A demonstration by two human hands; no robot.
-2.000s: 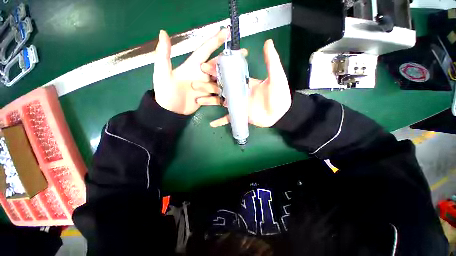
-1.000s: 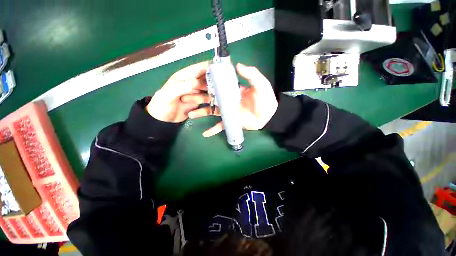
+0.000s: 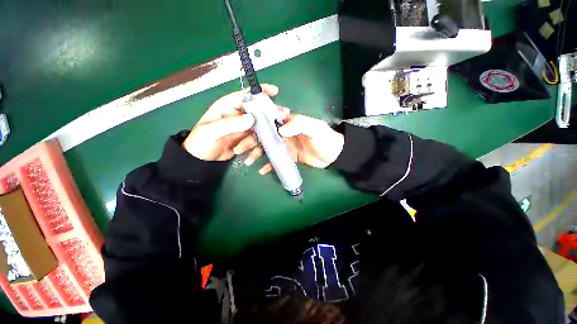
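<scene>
A grey-silver electric screwdriver (image 3: 274, 144) is held in front of me over the green bench, tilted, with its bit pointing down and to the right. Its black cord runs up from the rear end. My left hand (image 3: 221, 130) holds it from the left near the rear, with the thumb on the body. My right hand (image 3: 310, 139) holds it from the right, with thumb and fingers around the middle. Some fingers are hidden behind the body.
A salmon-red parts tray (image 3: 76, 253) with a brown cardboard box (image 3: 31, 237) is at left. A white-grey screw feeder (image 3: 436, 47) and a black fan (image 3: 506, 79) are at right. A worn white strip (image 3: 120, 111) crosses the bench. A blue-ended unit (image 3: 4, 126) shows at the left rim.
My hands have closed in from spread fingers onto the screwdriver. The screwdriver has tilted, its cord end swinging left. The view has shifted, and most units at upper left have left it.
</scene>
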